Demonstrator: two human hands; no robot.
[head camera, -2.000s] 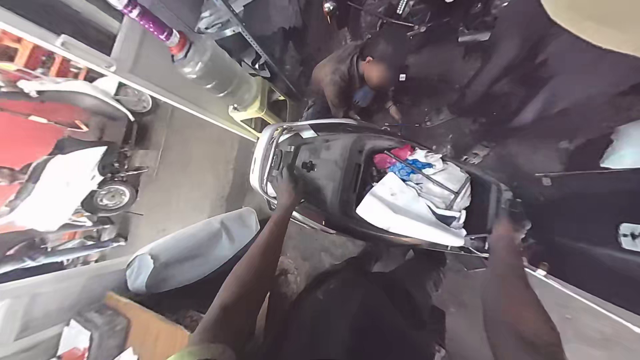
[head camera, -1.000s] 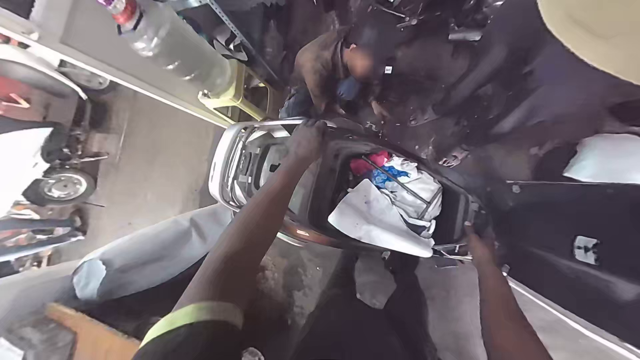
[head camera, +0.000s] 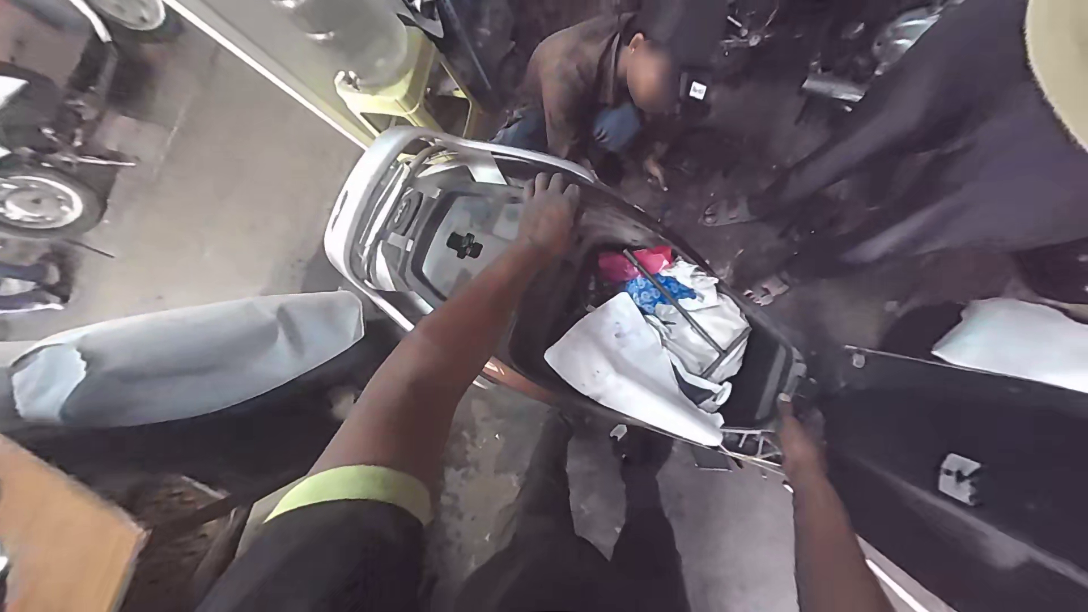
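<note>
A scooter body (head camera: 518, 374) with an uncovered under-seat compartment lies across the middle, its silvery grab rail (head camera: 344, 217) at the left. My left hand (head camera: 548, 212) reaches across it, fingers curled at the far edge between the black latch (head camera: 464, 246) and the compartment. My right hand (head camera: 799, 433) holds the compartment's right-end rim, thumb on top; its other fingers are partly hidden. Inside lie white plastic sheeting (head camera: 625, 357), a blue patterned cloth or bag (head camera: 659, 293), a pink piece (head camera: 633, 263) and a thin metal rod (head camera: 680, 308).
A person (head camera: 578, 85) crouches beyond the scooter; another person's dark clothing (head camera: 918, 161) and feet are at upper right. A yellow plastic stool (head camera: 387, 98) stands behind the rail. A grey-covered seat (head camera: 204, 357) is at left, a black panel with a metal catch (head camera: 960, 478) at right.
My left hand has moved from the panel near the grab rail to the scooter's far edge, beside the compartment. My right hand stays at the right end. The view has shifted.
</note>
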